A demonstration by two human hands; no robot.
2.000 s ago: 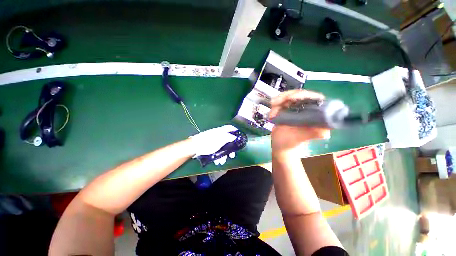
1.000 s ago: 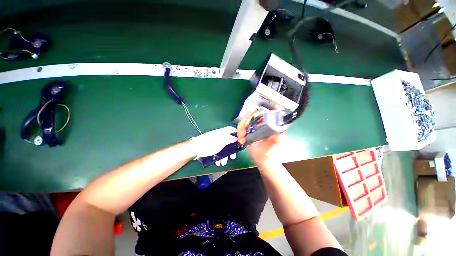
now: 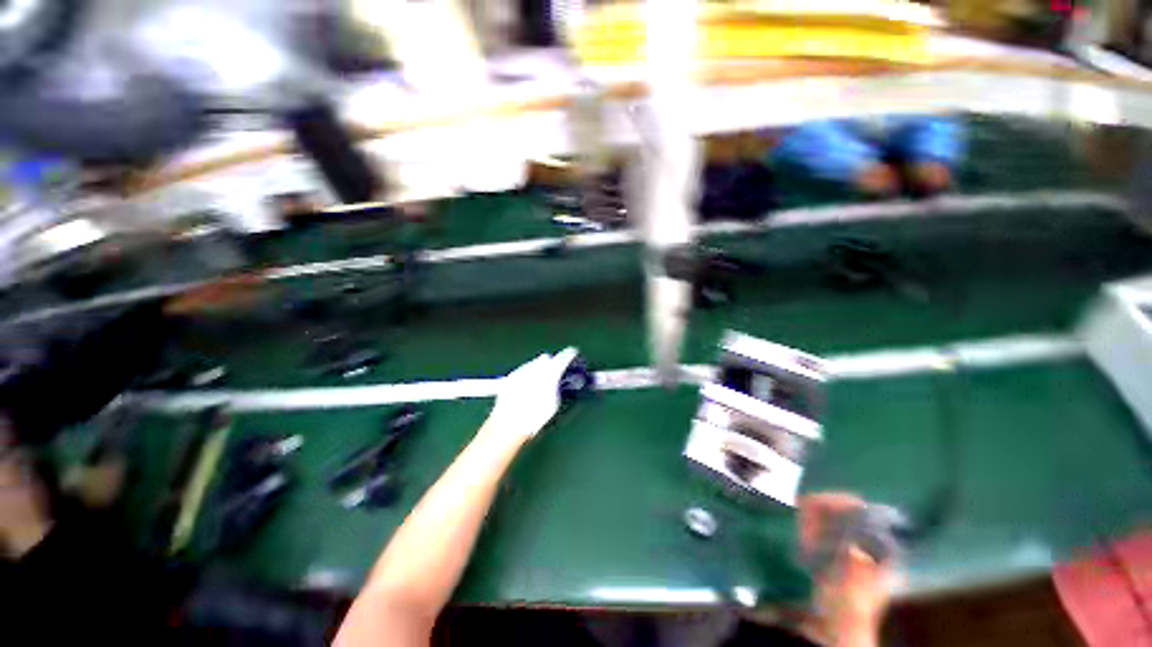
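The view is blurred. My left hand (image 3: pixel 531 394), in a white glove, is over the white rail and holds a dark housing (image 3: pixel 576 379), mostly hidden by the glove. My bare right hand (image 3: pixel 849 569) is low at the right, in front of the screw feeder, closed around the grey electric screwdriver (image 3: pixel 872 528). The black driver cord (image 3: pixel 950 468) curves up from it. The white screw feeder (image 3: pixel 758 417) stands between my hands, and a small round disc (image 3: pixel 700 521) lies beside it.
Dark wired units lie on the bench (image 3: pixel 377 465) at the left and on the belt (image 3: pixel 859 263). A slanting post (image 3: pixel 670 190) rises behind the rail. A person's blue sleeves (image 3: pixel 828 154) show across the line, and another person is at far left. A red tray (image 3: pixel 1118 588) is at lower right.
The view has tilted up and swung left. My left hand has moved forward to the rail with the housing. My right hand has moved away from the housing to the right with the screwdriver.
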